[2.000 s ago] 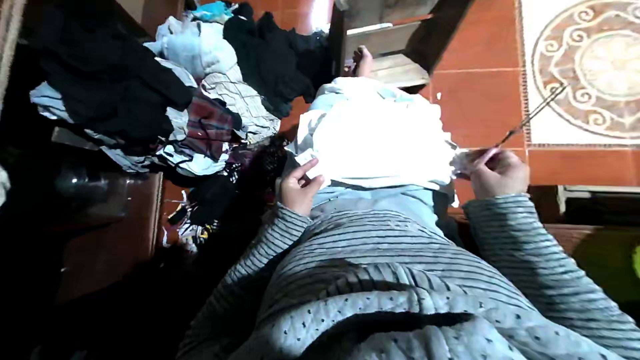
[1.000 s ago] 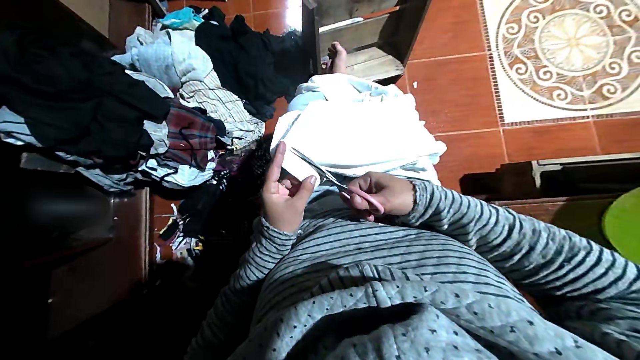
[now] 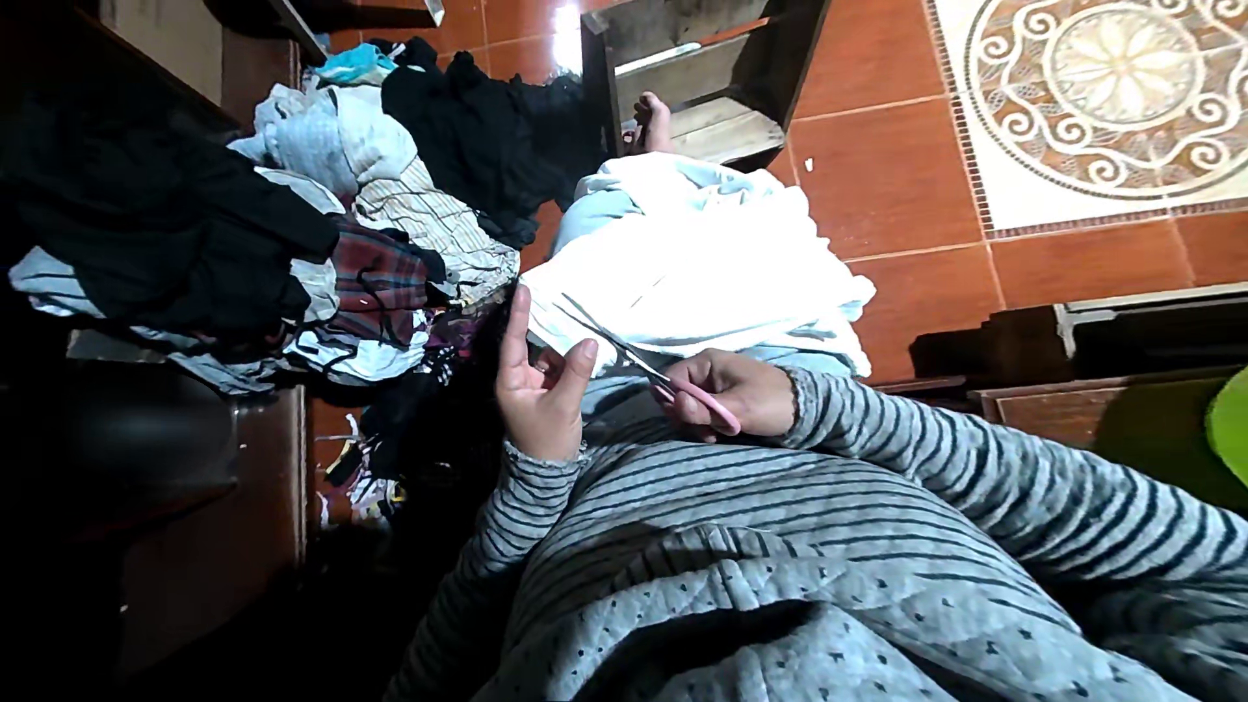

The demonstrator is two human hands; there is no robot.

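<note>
White cloth (image 3: 682, 258) lies spread over my lap and legs. My right hand (image 3: 726, 395) grips the pink handles of a pair of scissors (image 3: 639, 361), whose long metal blades point up and to the left across the cloth's near left edge. My left hand (image 3: 546, 390) is at that same edge, left of the blades, with the index finger stretched up along the cloth's corner and the thumb near the blades. Some cloth appears held by its curled fingers, though the bright glare hides the exact grip.
A pile of clothes (image 3: 380, 146) covers the floor at left, with black garments (image 3: 175, 214) and a plaid one (image 3: 380, 273). A wooden drawer or box (image 3: 702, 78) stands beyond my foot. Small scraps (image 3: 370, 487) lie lower left. A green round object (image 3: 1230, 424) is at the right edge.
The scissors in my right hand have moved from the cloth's right side to its near left edge, beside my left hand. Between one second ago and now the hands look almost unchanged.
</note>
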